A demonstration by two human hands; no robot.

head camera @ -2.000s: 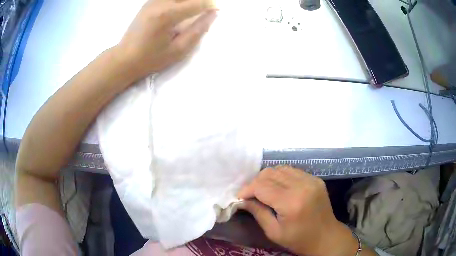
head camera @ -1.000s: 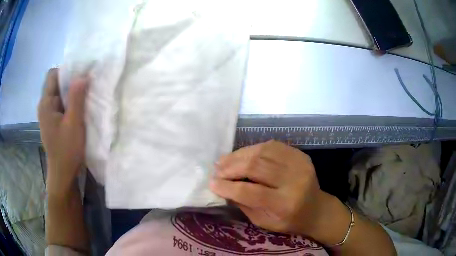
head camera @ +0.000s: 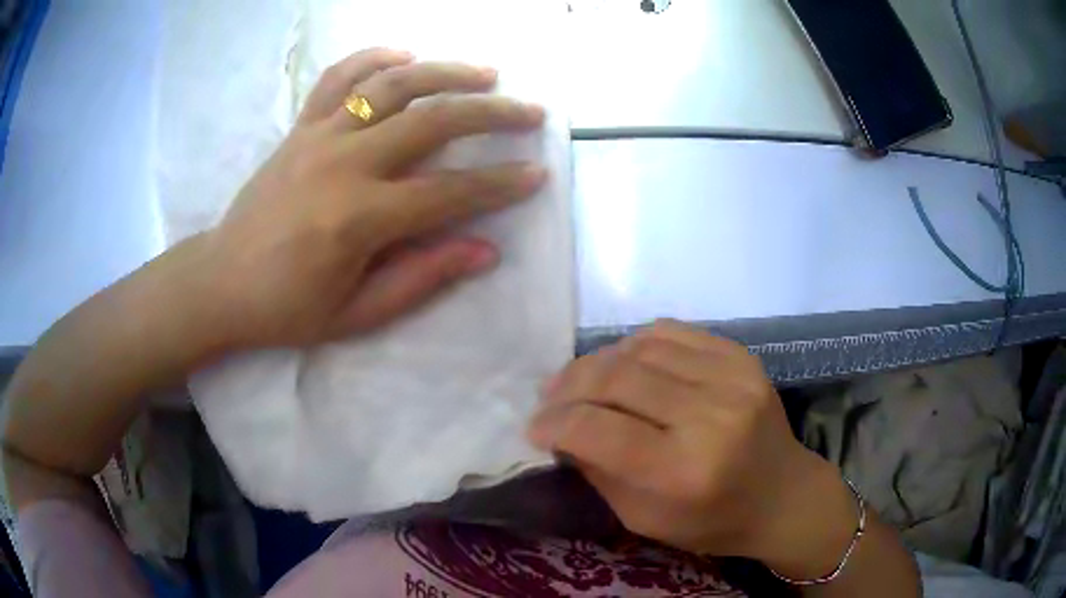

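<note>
A white fabric piece (head camera: 397, 397) lies on the white table and hangs over its front edge toward the lap. My left hand (head camera: 374, 199), with a ring, rests flat on top of the fabric with its fingers spread. My right hand (head camera: 666, 444) pinches the fabric's lower right corner between thumb and fingers, just in front of the table edge. The fabric's lower edge is slightly curled beside the right fingertips. The fabric's upper end fades into the glare.
A black smartphone (head camera: 871, 76) lies at the upper right. A grey-green cord (head camera: 1002, 222) hangs in loops right of it. A ruler strip (head camera: 865, 347) runs along the front edge. Beige fabric (head camera: 923, 456) is heaped below the table edge at the right.
My left hand has moved from the fabric's left edge onto its top and spread out. My right hand still pinches the corner. The fabric's lower left part has swung out and down.
</note>
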